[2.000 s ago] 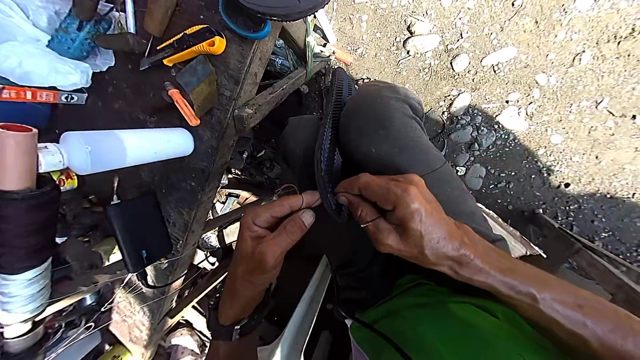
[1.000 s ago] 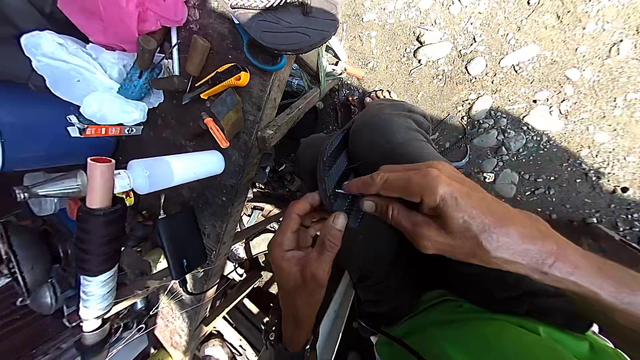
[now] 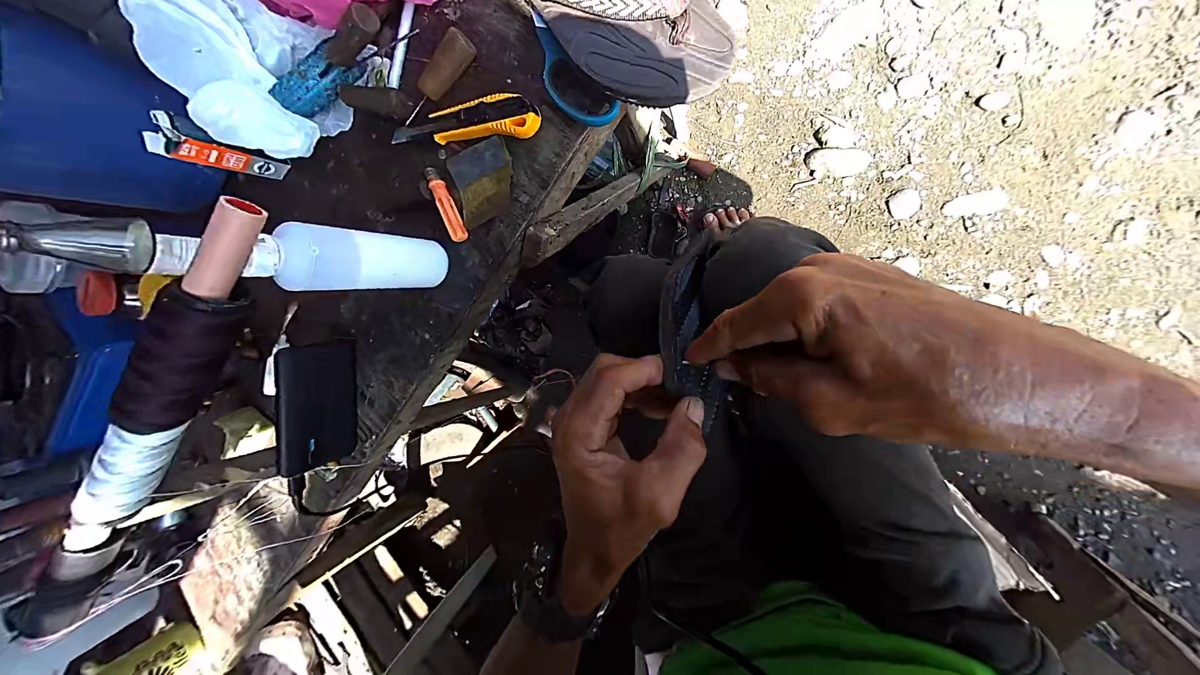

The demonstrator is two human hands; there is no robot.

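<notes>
A dark sandal or shoe sole (image 3: 677, 314) with a stitched, textured strip stands on edge between my knees. My left hand (image 3: 623, 450) grips its near end between thumb and fingers; a watch is on that wrist. From the right, my right hand (image 3: 797, 342) presses thumb and forefinger together at the sole's inner face. Whether a needle or thread is between those fingertips cannot be told. A thin loop of thread (image 3: 555, 375) shows just left of my left hand.
On the wooden bench (image 3: 394, 328) at left lie a yellow utility knife (image 3: 487, 119), an orange-handled tool (image 3: 447, 208), a white plastic bottle (image 3: 361, 257), a black case (image 3: 316, 408) and thread spools (image 3: 169, 366). A sandal (image 3: 637, 47) lies over blue-handled scissors (image 3: 572, 89) at the bench's far corner.
Two seconds ago both hands were at the sole's near end with fingertips close together. Now my left hand grips that end and my right fingers are on its inner face. The view has shifted.
</notes>
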